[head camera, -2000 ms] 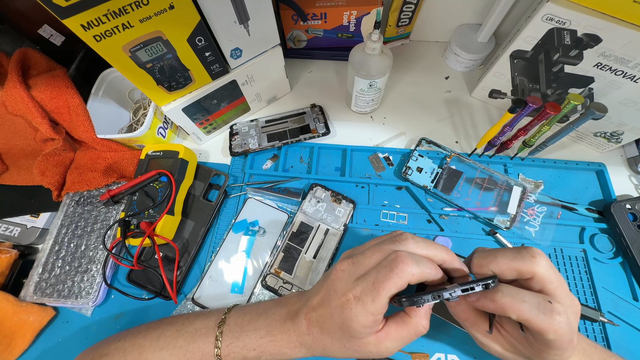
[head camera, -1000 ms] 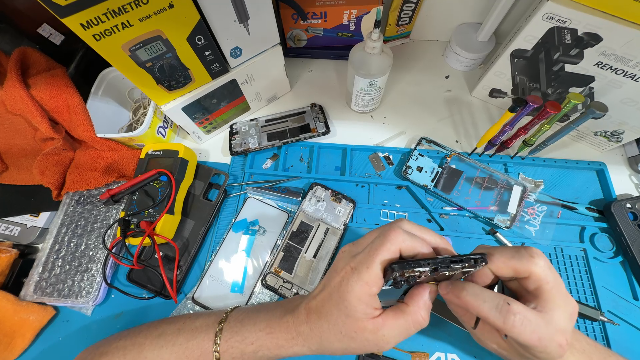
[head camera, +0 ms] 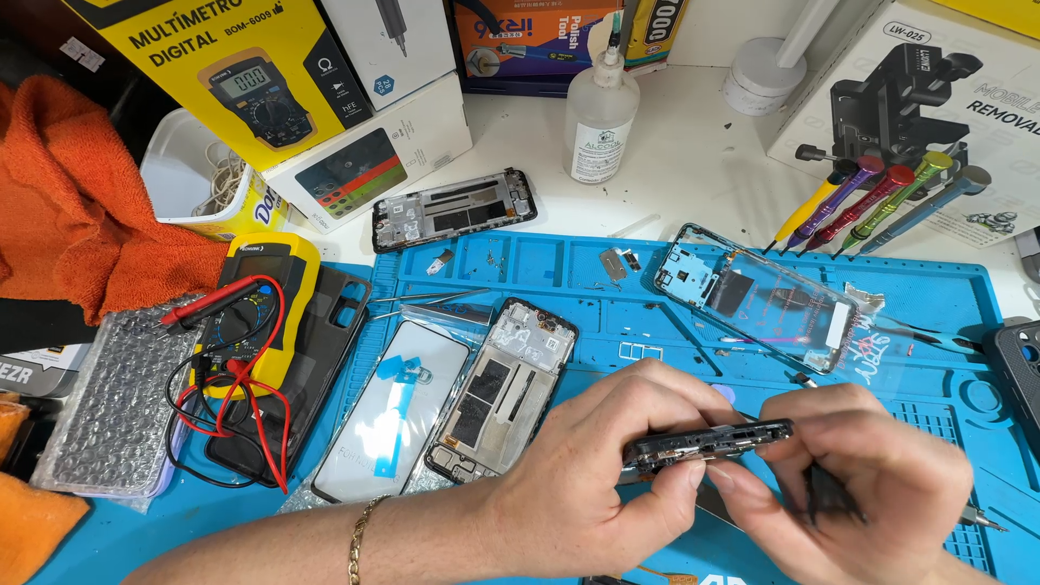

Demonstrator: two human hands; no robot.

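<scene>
My left hand grips a dark, partly disassembled smartphone, held edge-on above the blue silicone repair mat. The fingertips of my right hand touch the phone's right end and lower edge; a dark, thin item shows among its curled fingers, too hidden to name. Left of my left hand, a metal phone mid-frame lies beside a screen glass in a clear sleeve. Beyond my hands lies a phone frame under clear film. A second metal phone frame rests at the mat's back edge.
A yellow multimeter with tangled red and black leads lies on a black phone case at left. An alcohol bottle stands behind the mat. Several precision screwdrivers lean at the back right by a box. Tweezers lie near the mat's left.
The held phone has tilted in my left hand, its right end now higher. My right hand's fingers have shifted from under its edge towards its right end.
</scene>
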